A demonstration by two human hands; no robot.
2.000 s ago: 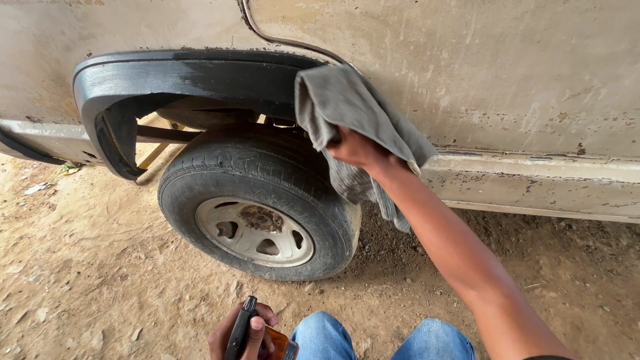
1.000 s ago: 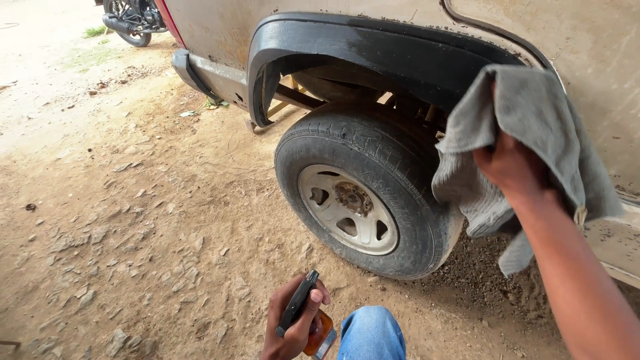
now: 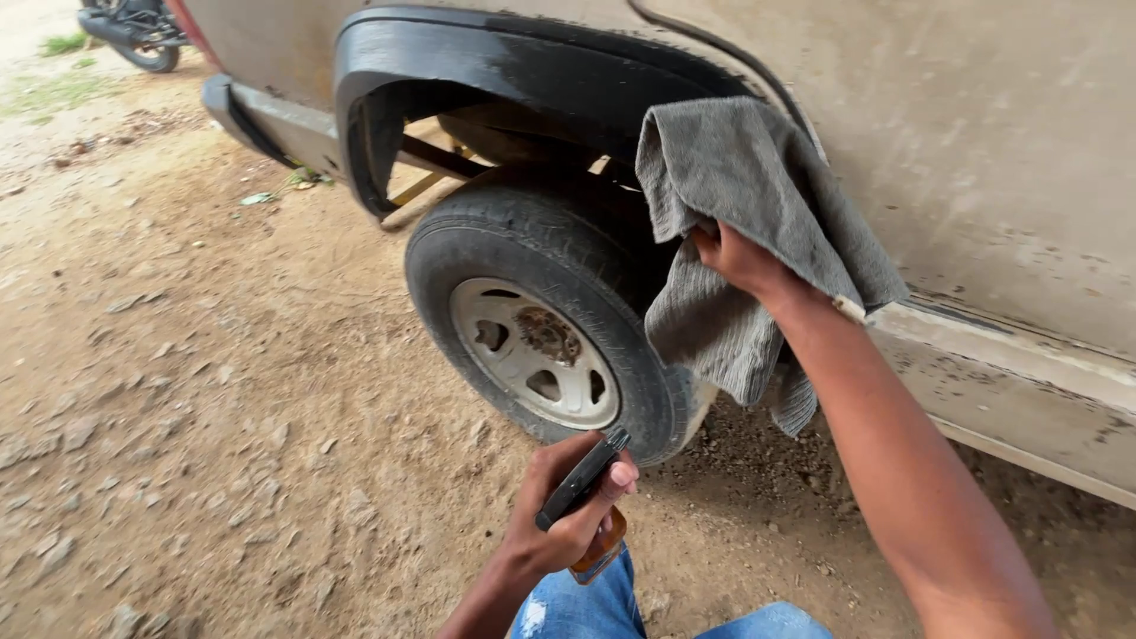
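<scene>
My right hand [image 3: 741, 257] grips a grey cloth [image 3: 754, 169], which drapes over my fingers against the lower front end of the black wheel arch trim [image 3: 532, 67]. Part of the hand is hidden under the cloth. Below and to the left, my left hand [image 3: 572, 506] is closed around a spray bottle with a black trigger head [image 3: 581, 479] and an amber body [image 3: 601, 546]. The bottle is near the lower edge of the worn tyre [image 3: 524, 231]. The pale steel wheel rim [image 3: 532, 355] has a rusty hub.
The beige vehicle body panel [image 3: 994, 133] has scuffed, flaking paint, also along its sill [image 3: 1021, 373]. A bumper [image 3: 257, 115] juts out at the upper left. Farther off stands a motorcycle [image 3: 138, 31]. Stony dirt ground [image 3: 222, 426] surrounds the wheel. My jeans-clad knees [image 3: 581, 603] are at the bottom.
The view has swung toward the vehicle's bumper end since two seconds ago. The cloth has shifted and hangs in a different fold. Both hands keep their hold.
</scene>
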